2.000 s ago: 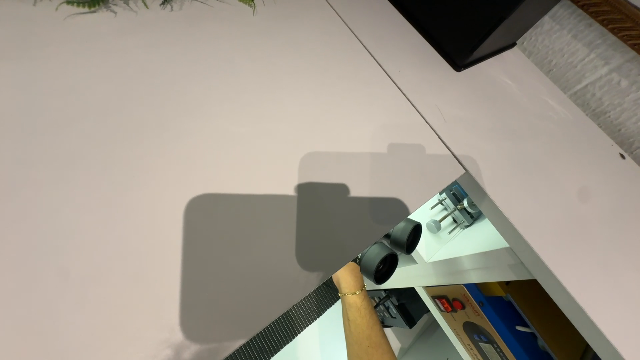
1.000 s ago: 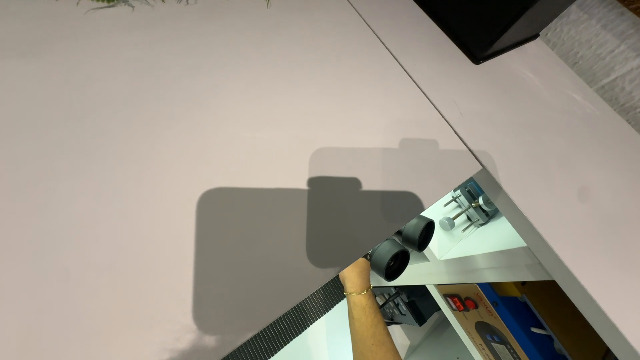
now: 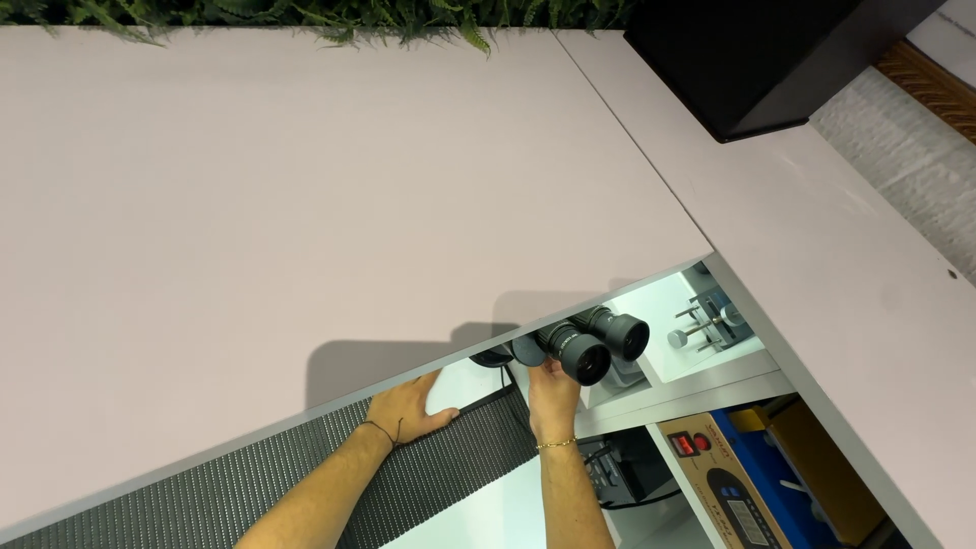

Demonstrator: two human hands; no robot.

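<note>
Under the overhanging pale shelf, my right hand (image 3: 554, 396) reaches up just below the black binocular microscope eyepieces (image 3: 585, 354). Its fingertips are partly hidden behind the near eyepiece, so what they hold is unclear. To its left, my left hand (image 3: 408, 404) lies with thumb spread on or just above a black ribbed mat (image 3: 450, 450); its fingertips pass beneath the shelf edge. A round dark part (image 3: 492, 357) of the microscope shows between the hands.
The pale shelf top (image 3: 343, 191) covers much of the view. A metal clamp fixture (image 3: 713, 320) stands in the white compartment at right. Below are a blue and tan powered unit (image 3: 732, 473) and a black device (image 3: 618, 469). A black box (image 3: 762, 61) and green ferns (image 3: 381, 15) are farther back.
My left hand, out of view in both earlier frames, now shows beside the ribbed mat. My right hand is still by the eyepieces. The view has shifted, showing more below the shelf edge.
</note>
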